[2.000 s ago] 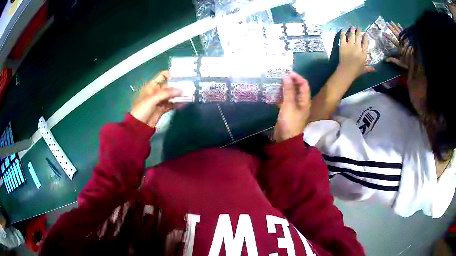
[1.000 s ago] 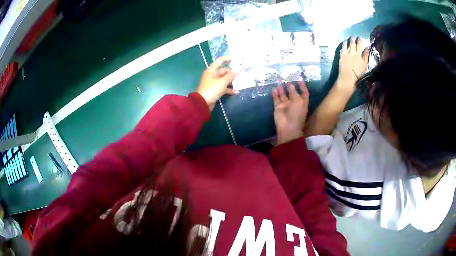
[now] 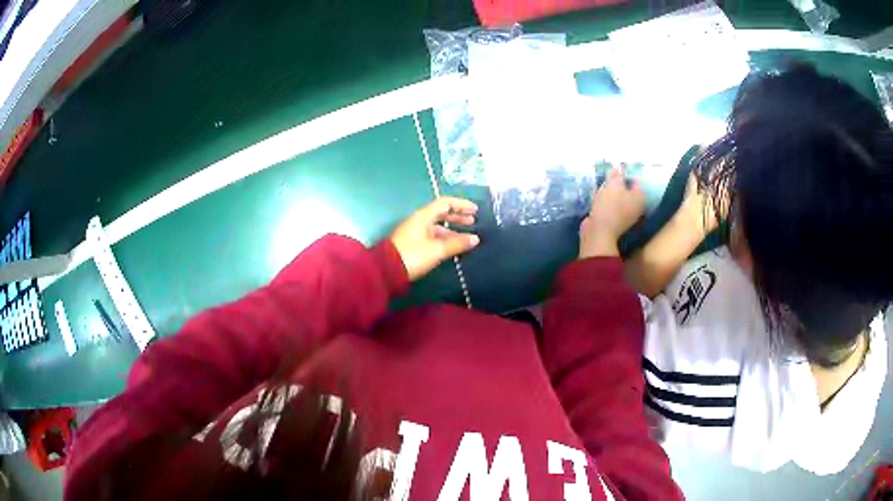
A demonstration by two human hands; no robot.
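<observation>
Clear, crinkled plastic bags point(image 3: 548, 201) lie on the green bench in front of me, their upper part washed out to white by glare. No separate panel can be made out in the glare. My left hand point(image 3: 438, 237) is just left of the bags, over the bench, empty with thumb and fingers apart. My right hand point(image 3: 614, 210) is at the lower right of the bags, its fingertips at the edge of the bright patch. Whether it pinches something there cannot be told. White sheets or film point(image 3: 676, 54) lie behind, at the upper right.
A coworker in a white shirt point(image 3: 725, 391) leans in close on my right. A perforated white strip point(image 3: 119, 284), a small pale card point(image 3: 66, 328), a thin dark stick point(image 3: 106, 321) and trays of light-blue rectangles point(image 3: 22, 318) lie at left. A red object point(image 3: 534, 10) shows at the top edge.
Both hands held a patterned panel up two seconds ago; it is now down in the bright patch or hidden. My left hand has drawn back from the bags, and my right has moved slightly right.
</observation>
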